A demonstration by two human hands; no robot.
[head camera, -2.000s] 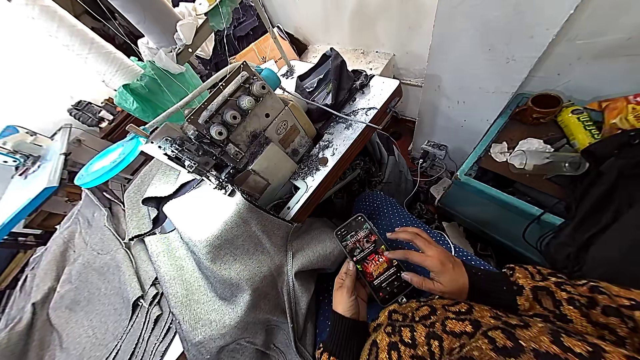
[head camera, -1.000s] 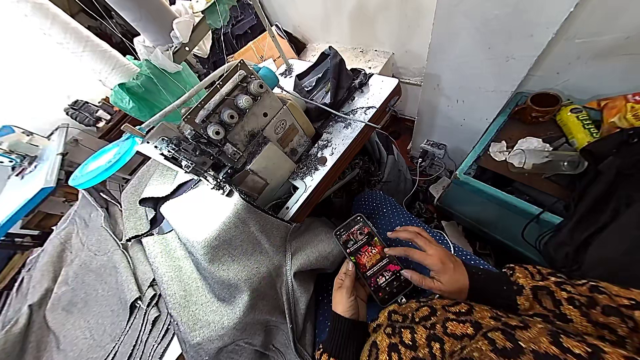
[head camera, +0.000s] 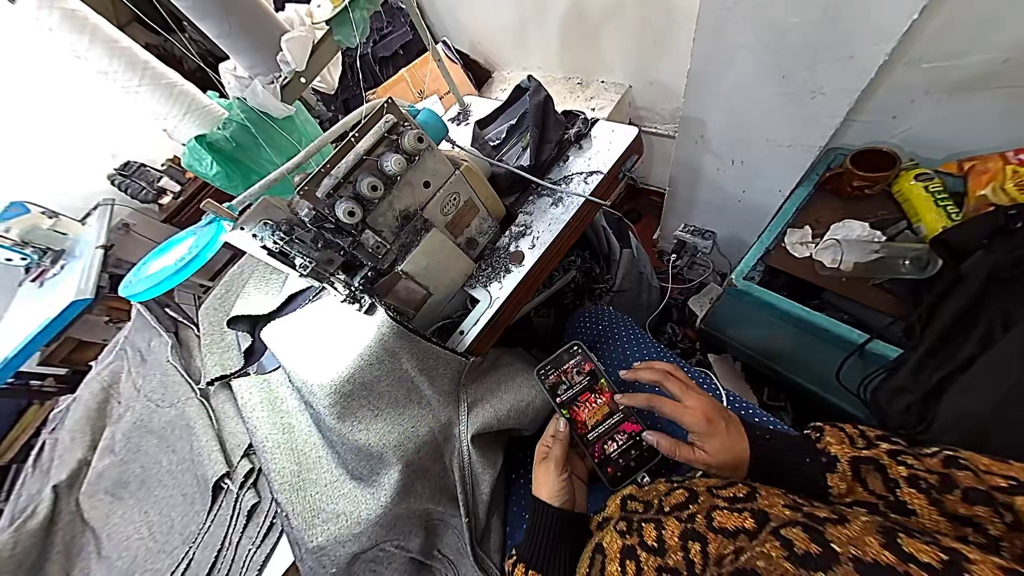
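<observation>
A smartphone (head camera: 596, 414) with a lit screen of colourful pictures rests in my left hand (head camera: 559, 466), which grips its lower left edge. My right hand (head camera: 690, 418) has its fingers spread over the phone's right side, with fingertips at or just above the screen; whether they touch cannot be told. Both hands are above my lap, on dotted blue cloth (head camera: 612, 340). Grey fabric (head camera: 376, 424) lies just left of the phone and runs up to an overlock sewing machine (head camera: 400, 208), which is coated with dark lint.
The machine's white table (head camera: 552, 216) bears lint and a dark cloth. A round blue tray (head camera: 178, 258) juts out left of the machine. At right, a teal-edged box (head camera: 788, 320) holds a brown cup (head camera: 870, 170), crumpled paper and a clear glass. A cable and plugs lie near the wall.
The pictures on the phone screen have shifted upward. Both hands keep nearly the same place around the phone.
</observation>
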